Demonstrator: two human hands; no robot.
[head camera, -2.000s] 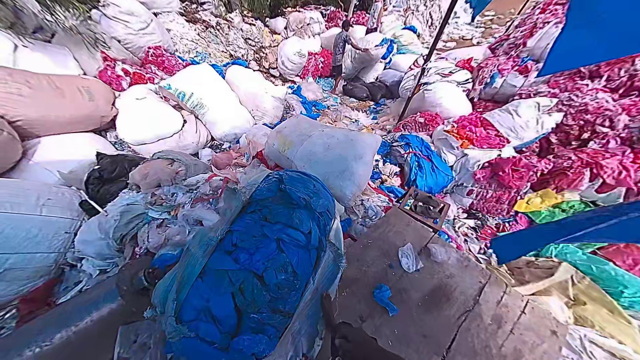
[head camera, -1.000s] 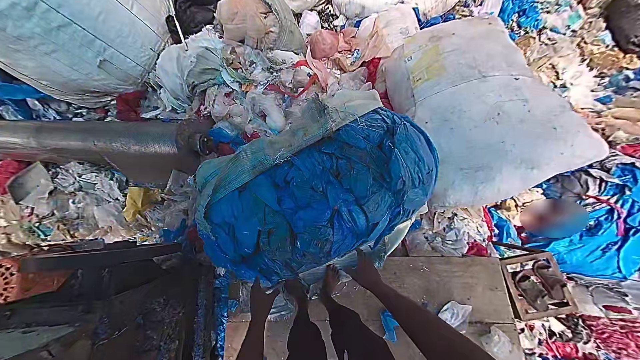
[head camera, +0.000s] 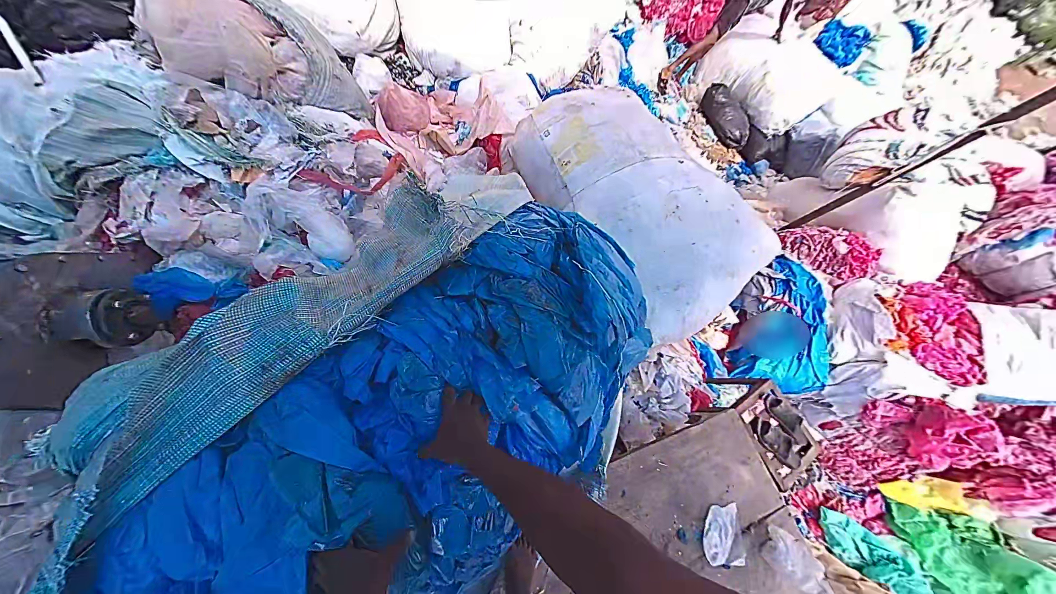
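Note:
Compacted blue plastic film (head camera: 511, 330) fills a large open woven sack (head camera: 280, 346), whose frayed mesh edge lies folded across the upper left of the film. My right hand (head camera: 462, 429) reaches in from the lower right and presses on the film near its middle, its fingertips partly sunk among the folds; whether they grip it is unclear. Low in the view, my left hand (head camera: 359, 569) is at the lower part of the blue film, mostly hidden by it, so its fingers cannot be made out. A bare foot shows partly at the bottom edge.
A stuffed white sack (head camera: 652, 206) lies just behind the blue film. At right are a wooden platform (head camera: 693, 470), a small wooden box (head camera: 780, 437) and pink plastic film (head camera: 949, 445). A metal cylinder (head camera: 107, 318) is at left. Another person's arm (head camera: 701, 49) shows at the top.
The view has shifted closer over the sack. My right hand has moved from the sack's near edge onto the blue film. The film now spreads toward the lower left.

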